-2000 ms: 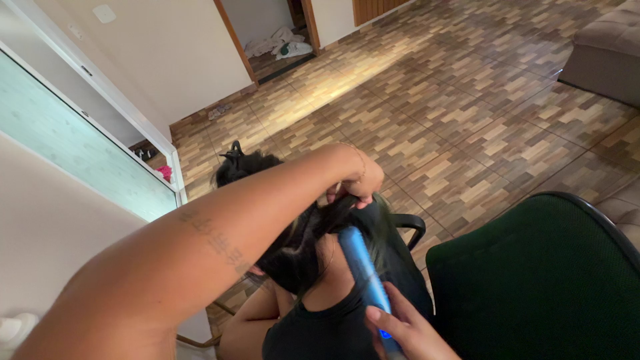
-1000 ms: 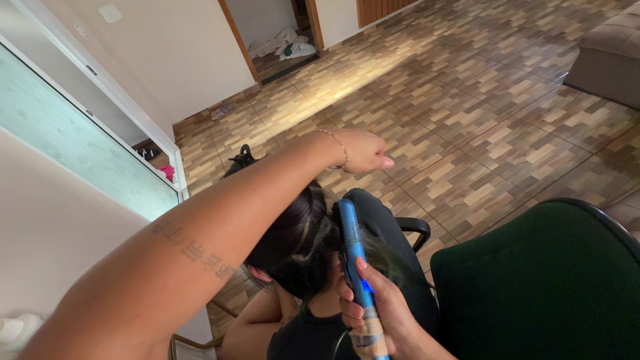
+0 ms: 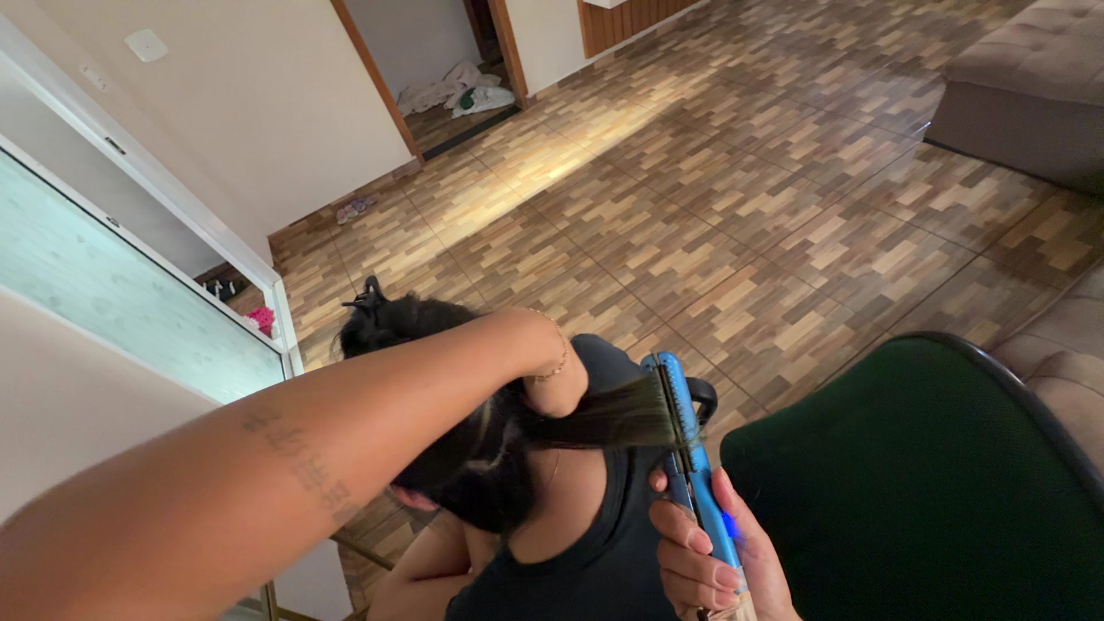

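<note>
A person with dark hair (image 3: 492, 483) and a dark top (image 3: 578, 561) sits below me, seen from behind. My right hand (image 3: 707, 552) holds a blue hair straightener (image 3: 690, 423), its plates around a stretched lock of hair (image 3: 612, 418). My left hand (image 3: 556, 379), with a thin bracelet at the wrist, is bent over the head at the lock's upper part; its fingers are hidden, so its grip cannot be seen. A black claw clip (image 3: 369, 293) sits in the hair at the top of the head.
A green chair back (image 3: 906, 483) stands close at the right, and a black armrest (image 3: 705, 398) lies just beyond the straightener. A tufted upholstered seat (image 3: 1018, 95) is at the upper right. Cloths (image 3: 457, 90) lie in the doorway. A glass-panelled door (image 3: 129, 285) is on the left.
The straightener, upright beside the neck one second ago, is now farther right with a lock between its plates. My left hand, which was extended past the head, has drawn back and bent down over the hair.
</note>
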